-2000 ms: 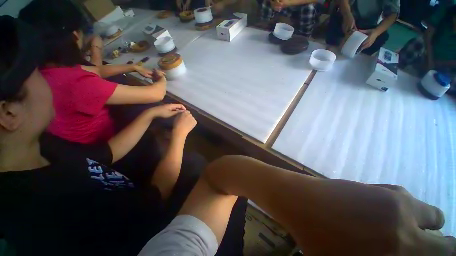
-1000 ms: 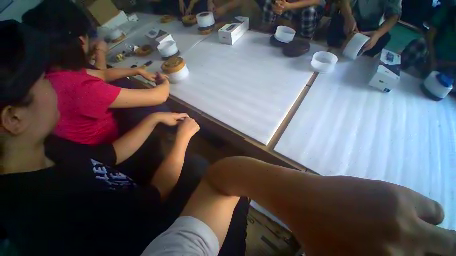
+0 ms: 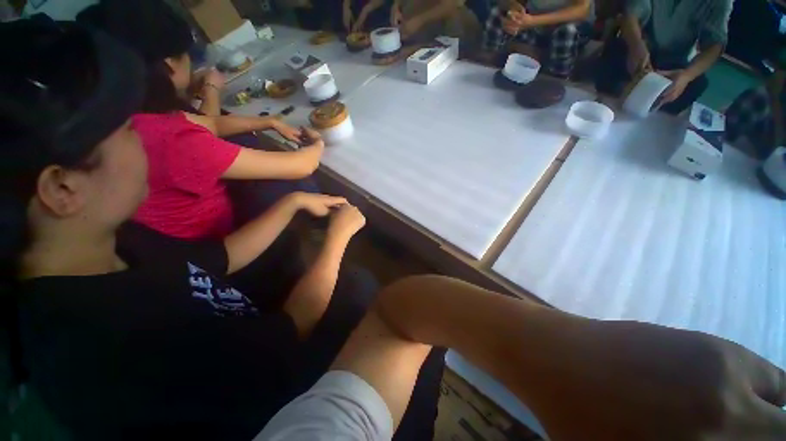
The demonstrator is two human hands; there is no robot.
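My left hand (image 3: pixel 728 392) is at the lower right, cut off by the picture's edge. Its bare forearm crosses the lower picture from a bent elbow near a pale sleeve. Its fingers are mostly out of view, so I cannot see whether it holds anything. My right hand is not in view. Beyond the arm lies the white foam sheet (image 3: pixel 655 250) on the table. A white open ring or bowl (image 3: pixel 589 119) stands by the brown seam, and a small white product box (image 3: pixel 697 148) is to its right.
A person in black (image 3: pixel 155 344) sits close on my left, hands together, and one in pink (image 3: pixel 185 168) sits beyond. A tub with a tan-orange top (image 3: pixel 332 123) stands near them. Across the table are a dark disc (image 3: pixel 540 93), another box (image 3: pixel 433 60) and seated people, one holding a white cylinder (image 3: pixel 648 93).
The view has turned to the left, so the table and people appear further right. My left hand is now more cut off at the right edge. The blue-topped tub is partly out of view.
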